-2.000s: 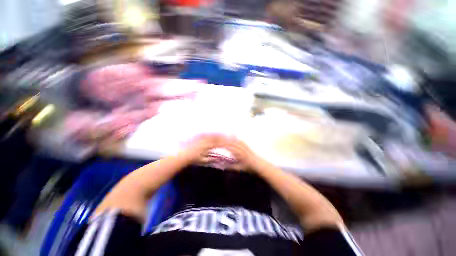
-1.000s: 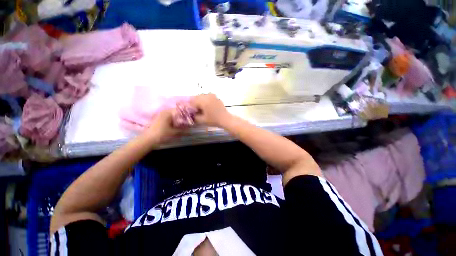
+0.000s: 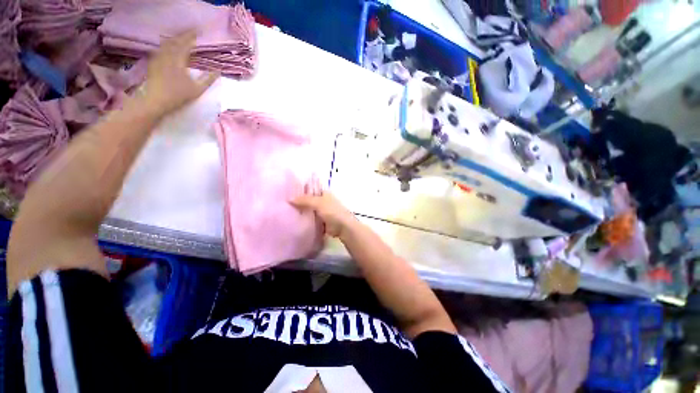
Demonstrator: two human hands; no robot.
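A flat stack of pink fabric pieces (image 3: 265, 192) lies on the white table (image 3: 176, 165) left of the sewing machine (image 3: 476, 153), partly over the front edge. My right hand (image 3: 326, 213) holds the stack's right edge, thumb on top. My left hand (image 3: 175, 80) is slightly blurred, with fingers apart, at the near edge of a folded pink pile (image 3: 222, 38) at the back left. Whether it touches the pile I cannot tell; it grips nothing visible.
Tied pink bundles (image 3: 34, 127) lie at the far left. A blue bin (image 3: 418, 46) with scraps stands behind the table. A blue basket (image 3: 173, 299) is below the left front edge. Pink cloth (image 3: 537, 349) hangs at the lower right, beside a blue crate (image 3: 625, 345).
My hands have parted. My left hand has moved up and left to the folded pile. The gathered pink pieces now lie flat under my right hand. The view has tilted.
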